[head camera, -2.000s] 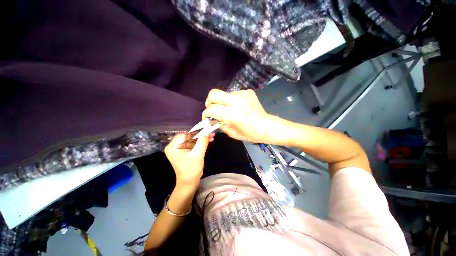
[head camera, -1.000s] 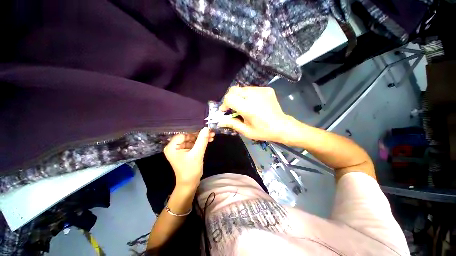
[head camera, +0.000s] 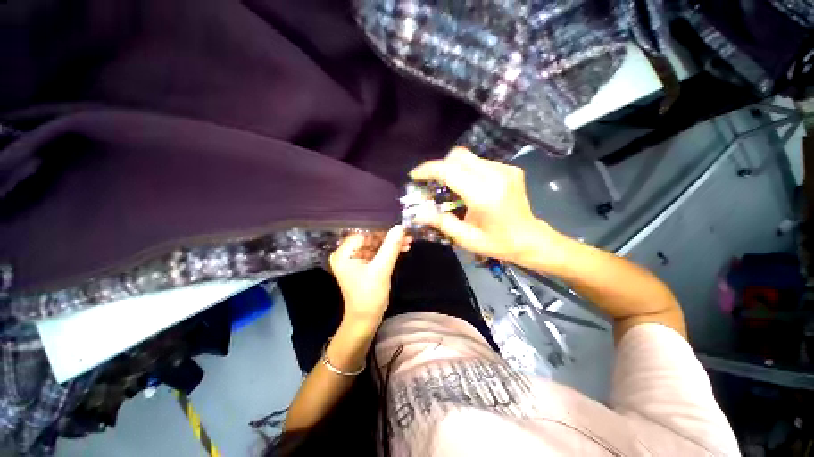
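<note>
A garment with a plum lining (head camera: 205, 170) spreads from the upper left to my hands. Its plaid hem (head camera: 196, 259) borders the plum along the lower edge. My left hand (head camera: 366, 272) pinches the hem between thumb and fingers. My right hand (head camera: 486, 201) is just right of it, bent around a small pale, shiny thing at the plaid edge. Pale snips blades seem to be among its fingers, with a small yellow-green bit by the palm. Where the blades end and the plaid begins is too blurred to tell.
Another plaid part (head camera: 500, 67) lies at the top centre. The white tabletop (head camera: 134, 321) shows under the hem and at the upper right. A blue object (head camera: 252, 308) is below the table edge. Metal table legs, yellow-black floor tape (head camera: 198, 427) and dark cloth piles surround me.
My right hand has moved from the blades at my left fingertips to the plaid edge on the right, its fingers spreading. The whole view has shifted, so things appear further right.
</note>
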